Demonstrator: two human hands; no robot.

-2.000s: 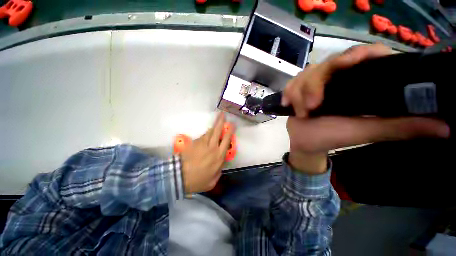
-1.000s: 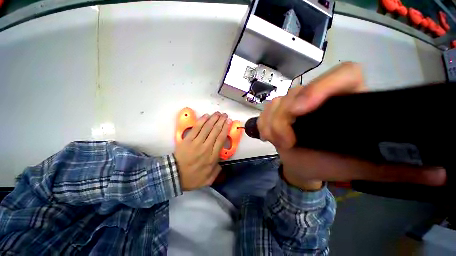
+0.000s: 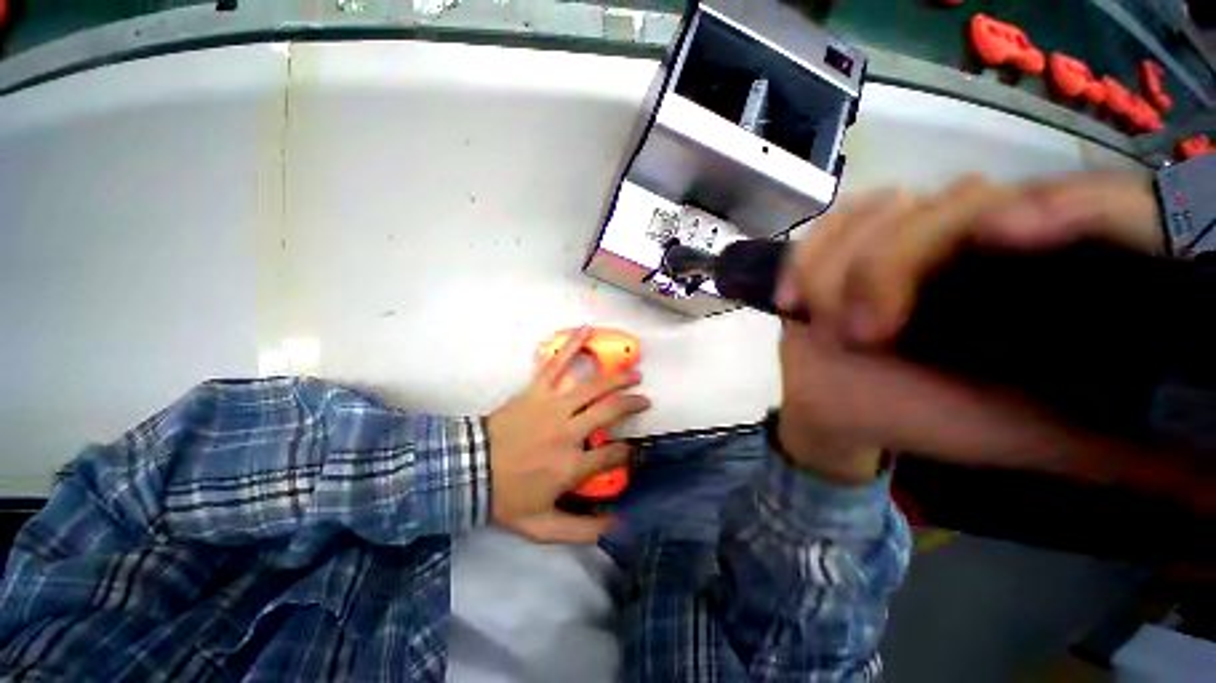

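Observation:
My right hand point(image 3: 880, 267) is closed around the black electric screwdriver point(image 3: 1040, 314), partly blurred. The screwdriver's nose is over the pickup point point(image 3: 687, 267) on the pale front ledge of the grey screw feeder point(image 3: 727, 167). My left hand point(image 3: 560, 447) lies with spread fingers over an orange plastic housing point(image 3: 614, 350) at the worktop's front edge. The housing shows above and below the fingers; its middle is hidden. Whether a screw is on the bit cannot be told.
The off-white worktop point(image 3: 160, 240) runs to a metal rail. Beyond it is the green conveyor belt point(image 3: 907, 40) with several orange parts point(image 3: 1074, 78) at the upper right. A grey box point(image 3: 1187, 200) stands at the right edge.
My right hand has moved the screwdriver from the housing up to the feeder. The housing under my left hand has turned, from lying across to running towards me.

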